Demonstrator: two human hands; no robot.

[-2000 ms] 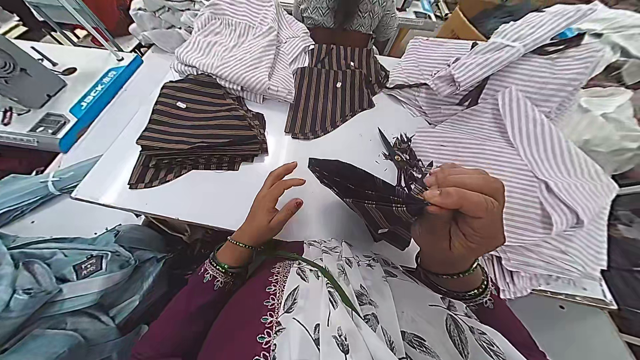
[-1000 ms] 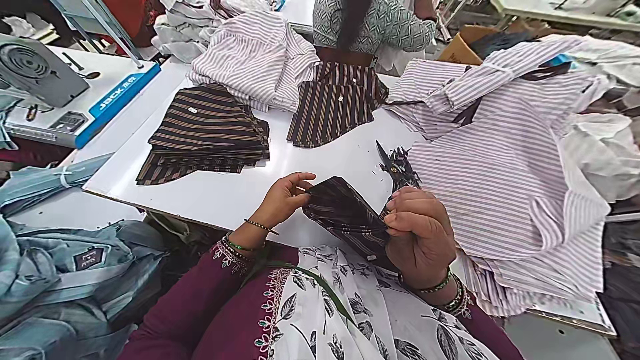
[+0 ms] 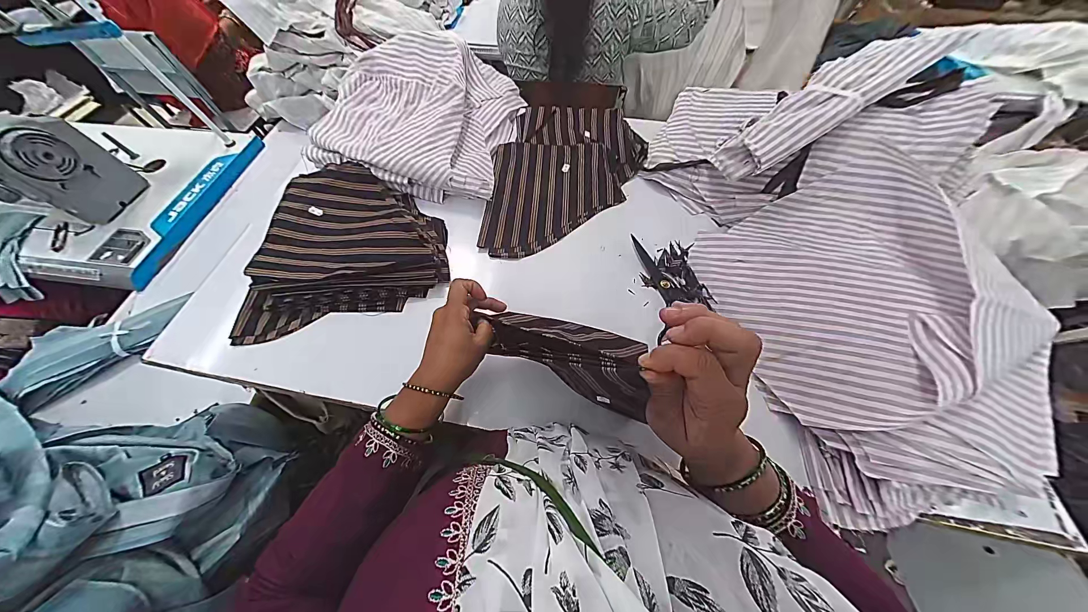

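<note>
A dark striped cut fabric piece [image 3: 586, 357] is stretched between my two hands over the table's front edge. My left hand [image 3: 459, 336] pinches its left end between thumb and fingers. The right end is gripped in my right hand [image 3: 701, 374]. Just beyond my right hand lie black-bladed scissors [image 3: 665, 276] among dark fabric scraps [image 3: 687, 268], their handles partly hidden by the fingers. A stack of dark striped fabric pieces [image 3: 340, 229] rests at the left of the white table [image 3: 527, 276]. Another dark striped stack [image 3: 552, 191] lies farther back, at the centre.
White-and-lilac striped fabric [image 3: 850, 289] covers the right side, and a similar pile [image 3: 416, 110] sits at the back left. A sewing machine [image 3: 72, 170] stands at the left. Blue-grey garments [image 3: 144, 501] hang low at the left. A person [image 3: 595, 38] is beyond the table.
My left hand, apart from the fabric two seconds ago, now holds its left end. The dark piece has gone from hanging off my right hand to being stretched between both.
</note>
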